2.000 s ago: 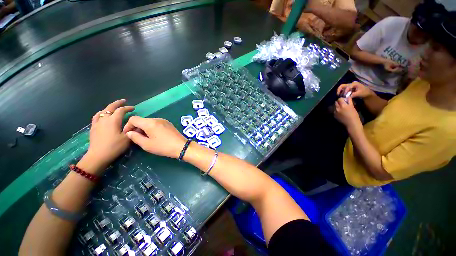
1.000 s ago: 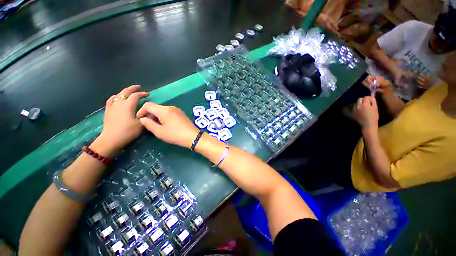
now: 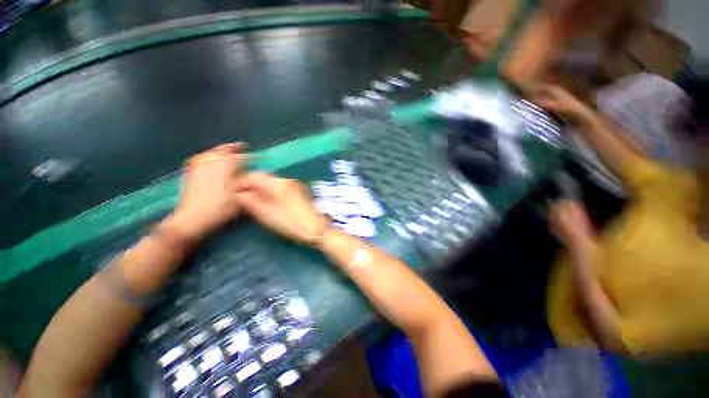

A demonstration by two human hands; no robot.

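The frame is blurred. My left hand [image 3: 211, 189] and my right hand [image 3: 278, 204] are together over the green bench edge, fingertips meeting. Whether a small piece is between them is hidden. The near blister tray [image 3: 233, 346] lies below my hands, with white-faced modules in its lower part. A pile of white housings [image 3: 347, 200] lies just right of my right hand. The second blister tray [image 3: 404, 167] is right of the pile, full of small parts.
A small unit [image 3: 54, 169] lies on the dark conveyor belt [image 3: 194, 85], and a short row [image 3: 381, 88] beyond the second tray. A black bundle [image 3: 473, 148] sits by a clear heap [image 3: 486, 105]. A blue bin [image 3: 392, 365] is below the bench. A co-worker in yellow [image 3: 645, 256] sits right.
The view has shifted and become blurred. My hands stay together in much the same pose. The co-worker in yellow now has one arm stretched toward the far end of the bench.
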